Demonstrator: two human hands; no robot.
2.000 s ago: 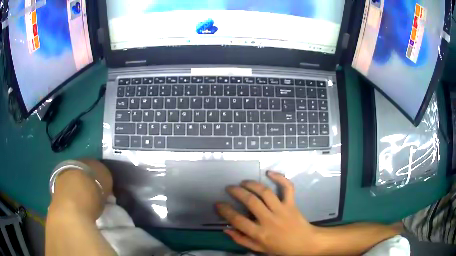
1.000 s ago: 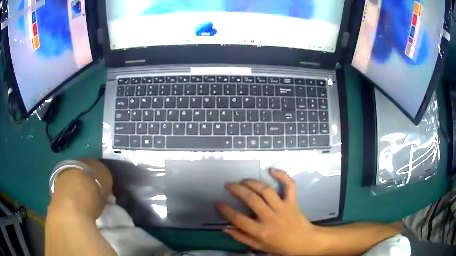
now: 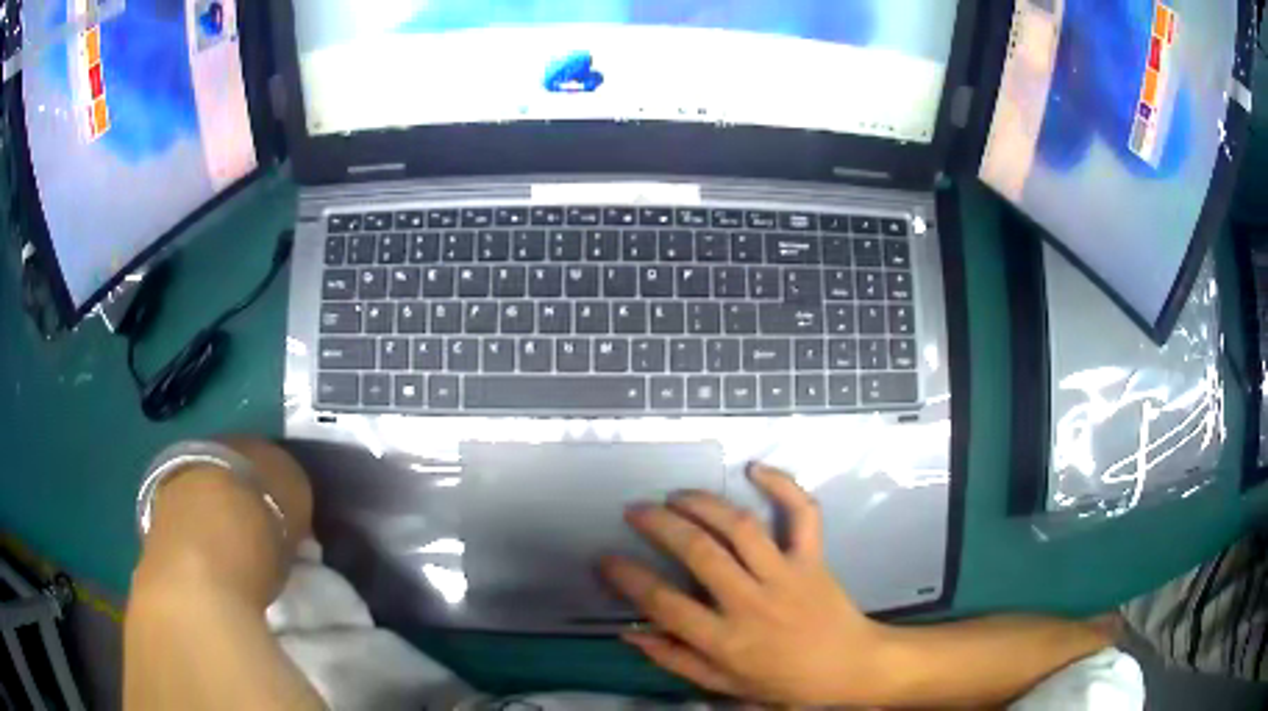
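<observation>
An open laptop lies in front of me, its black keyboard [image 3: 619, 313] facing me. The main display [image 3: 626, 63] is lit, its top cut off. Side screens stand at the left [image 3: 139, 153] and right [image 3: 1112, 153], both lit with blue wallpaper and a strip of coloured buttons. Shiny film covers the palm rest [image 3: 862, 528]. My right hand [image 3: 737, 590] rests with spread fingers on the lower right of the touchpad [image 3: 556, 514], holding nothing. My left hand [image 3: 271, 486] is bent at the laptop's lower left corner; its fingers are hidden, and a clear band circles the wrist.
A black cable with a small block [image 3: 188, 375] lies on the green mat [image 3: 84, 445] at the left. A filmed flat grey slab [image 3: 1133, 403] lies at the right, partly under the side screen. A striped sleeve [image 3: 1210, 611] shows at the lower right edge.
The colours in the button strips on the side screens differ from one second ago. My hands have stayed in nearly the same place.
</observation>
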